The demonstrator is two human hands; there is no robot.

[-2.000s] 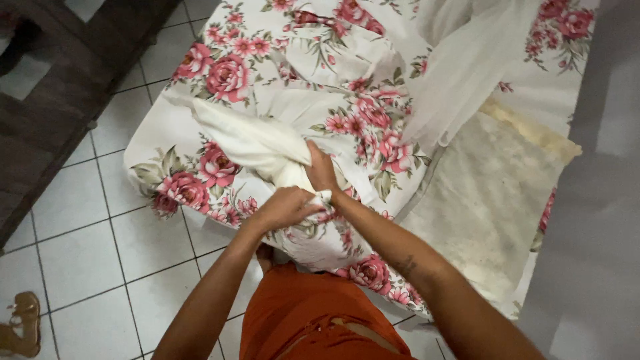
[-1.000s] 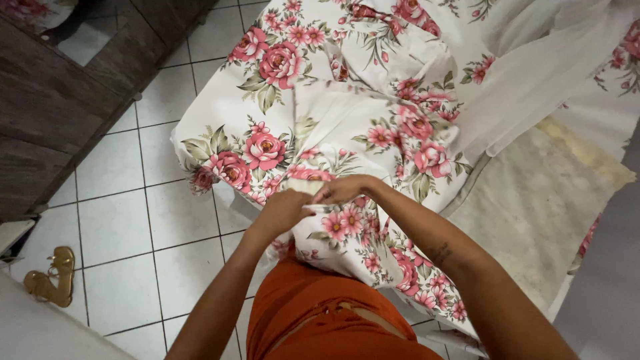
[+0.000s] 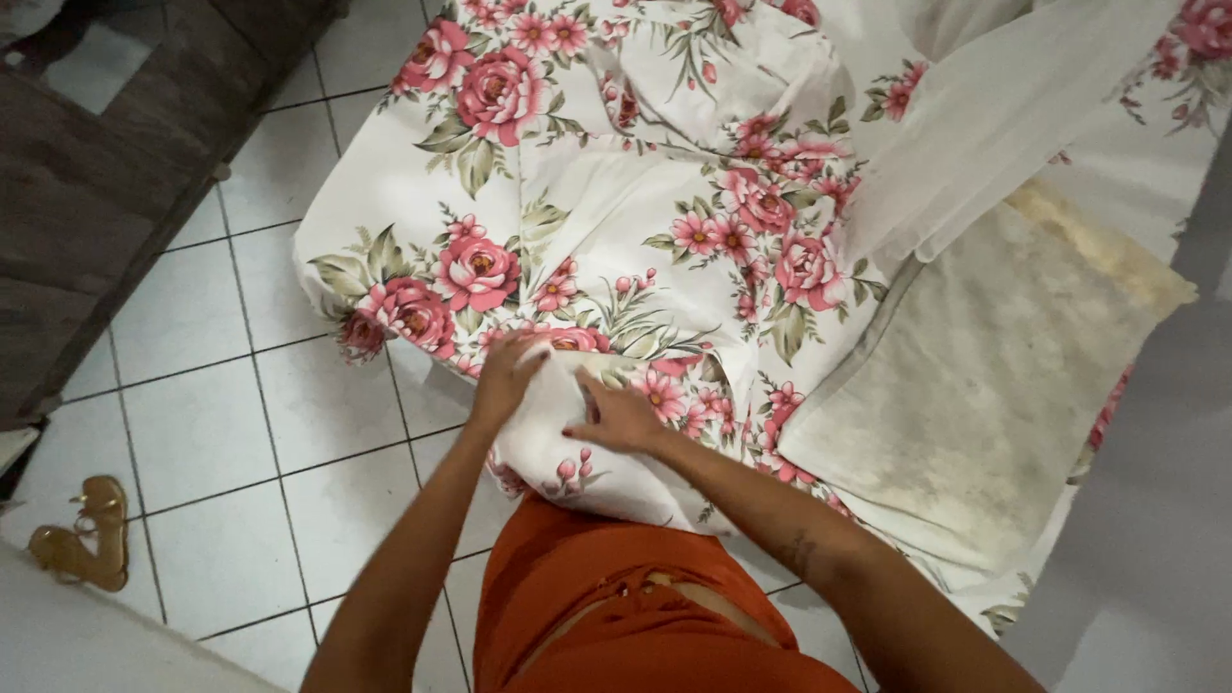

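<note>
A white floral cloth (image 3: 597, 221) with pink roses lies on a bed covered in a matching floral sheet (image 3: 356, 212). At the near edge of the bed, my left hand (image 3: 510, 380) pinches a white fold of the cloth between thumb and fingers. Just right of it, my right hand (image 3: 616, 414) rests against the same fold, thumb and forefinger spread; whether it grips any fabric cannot be told. Below both hands the cloth hangs toward my orange garment (image 3: 626, 597). Farther up the bed is a bunched floral piece (image 3: 731, 77).
A stained, off-white pillow or pad (image 3: 982, 385) lies at the right, with sheer white fabric (image 3: 1001, 125) above it. Dark wooden furniture (image 3: 106, 192) stands at the upper left. Gold sandals (image 3: 87, 534) are on the white tiled floor (image 3: 202, 385).
The plain white cloth bunched in my hands two seconds ago now lies spread with its floral side showing. My hands, close together a second ago, have moved apart. The view has shifted left.
</note>
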